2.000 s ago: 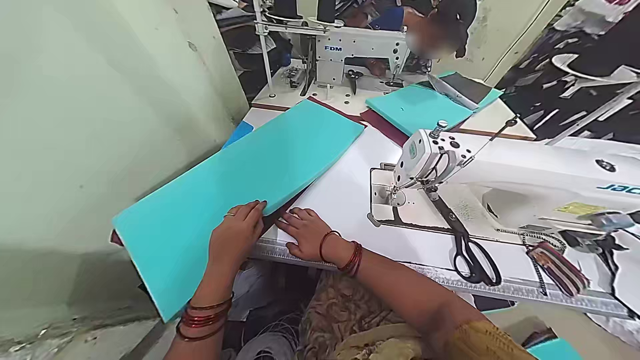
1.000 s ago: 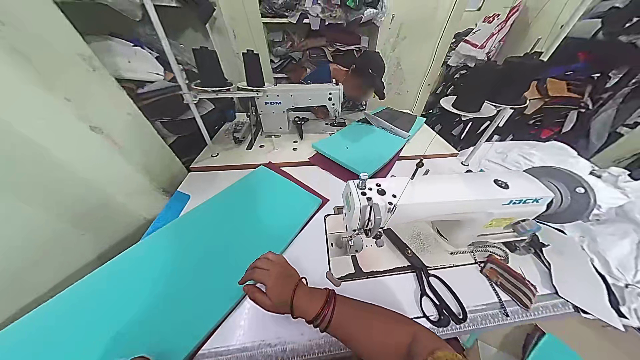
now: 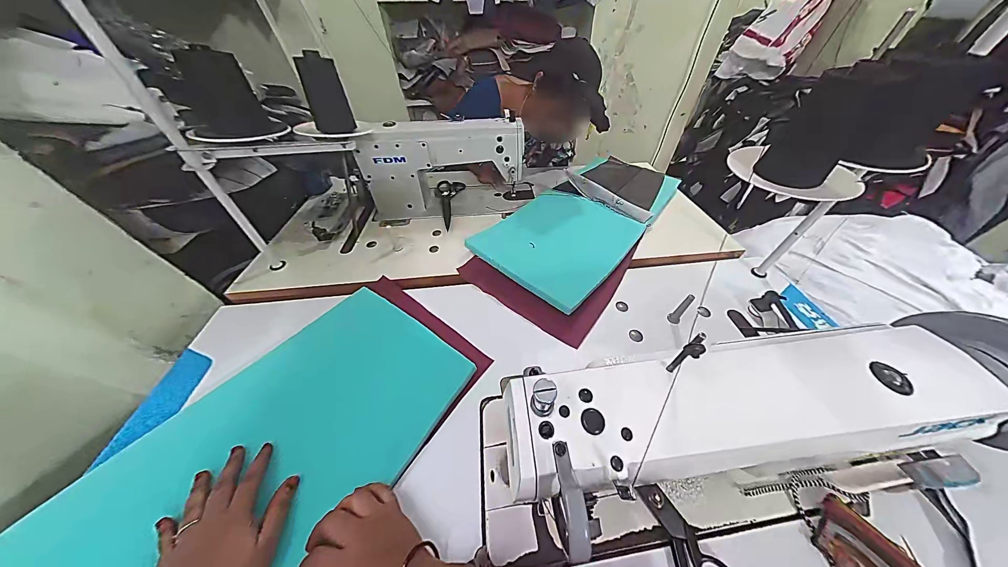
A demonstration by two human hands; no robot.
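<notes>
My left hand [image 3: 228, 512] lies palm down with fingers spread on a long turquoise foam sheet [image 3: 339, 378]. Close beside it, my right hand [image 3: 366, 524] rests at the sheet's right edge with its fingers curled; whether it pinches the edge cannot be told. Maroon fabric [image 3: 453, 339] shows from beneath the sheet along its far and right edges. To the right of my hands stands a white Jack sewing machine [image 3: 732, 409], with black-handled scissors [image 3: 669, 516] lying by its needle area.
An FDM sewing machine [image 3: 441, 165] stands on the table behind, with a person [image 3: 512, 98] bent beside it. Another turquoise piece [image 3: 559, 244] lies over maroon fabric. Black thread cones [image 3: 327, 94] stand back left. White cloth [image 3: 890, 252] is heaped at right, a blue cloth [image 3: 161, 402] at left.
My left hand, almost out of view one second ago, now lies on the turquoise sheet. My right hand has moved toward it along the edge. The view has shifted.
</notes>
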